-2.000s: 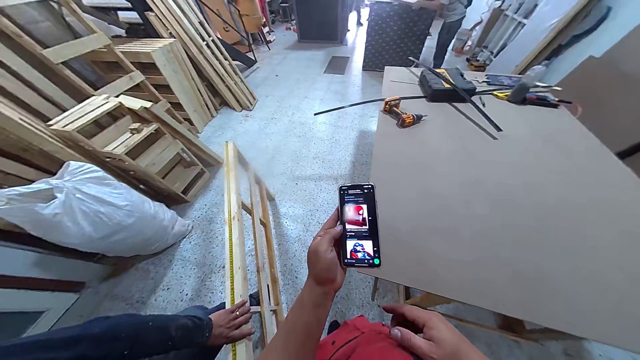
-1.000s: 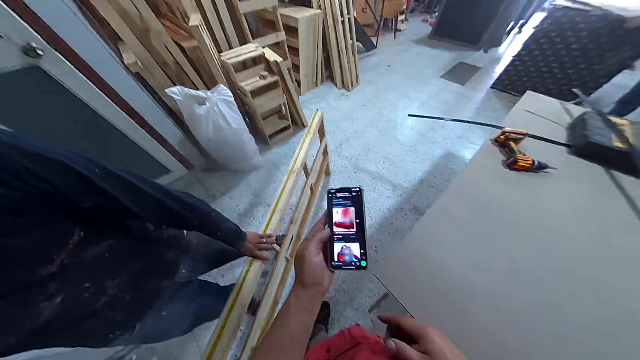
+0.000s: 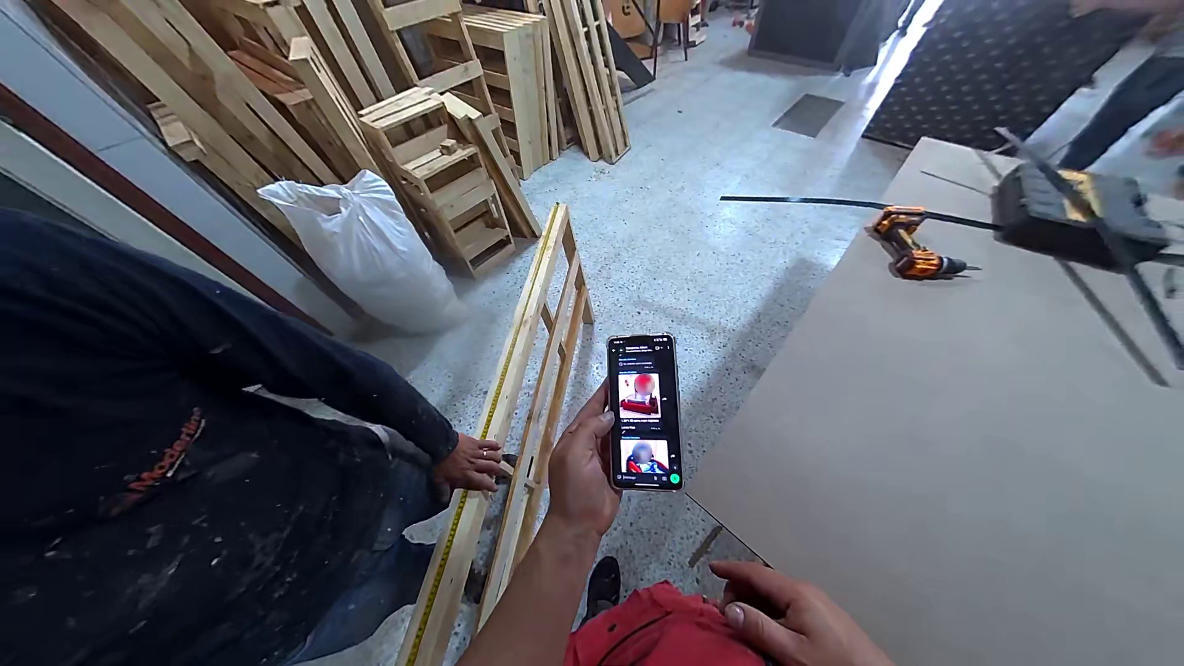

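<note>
My left hand (image 3: 583,467) is closed around a smartphone (image 3: 644,413) held upright, its lit screen showing messages with pictures. Nothing is held in my right hand (image 3: 786,606), which hovers by the near corner of a large board-topped table (image 3: 925,444), thumb and fingers apart, beside red cloth at my front. Left of the phone, a yellow tape measure (image 3: 499,384) lies extended along the top of a long wooden frame (image 3: 541,296). A co-worker's hand (image 3: 472,462) rests on that frame. An orange and black cordless drill (image 3: 911,245) lies on the table's far left part.
A co-worker in a dark top (image 3: 203,398) stands at left. Behind are a white sack (image 3: 370,250), a wooden step unit (image 3: 444,185) and leaning lumber (image 3: 578,74). A black tool case (image 3: 1073,208) and dark strips (image 3: 805,201) lie on the table, one strip overhanging its edge.
The view has swung left, bringing the co-worker's torso into sight. My left hand still holds the phone, and my right hand remains low near the table.
</note>
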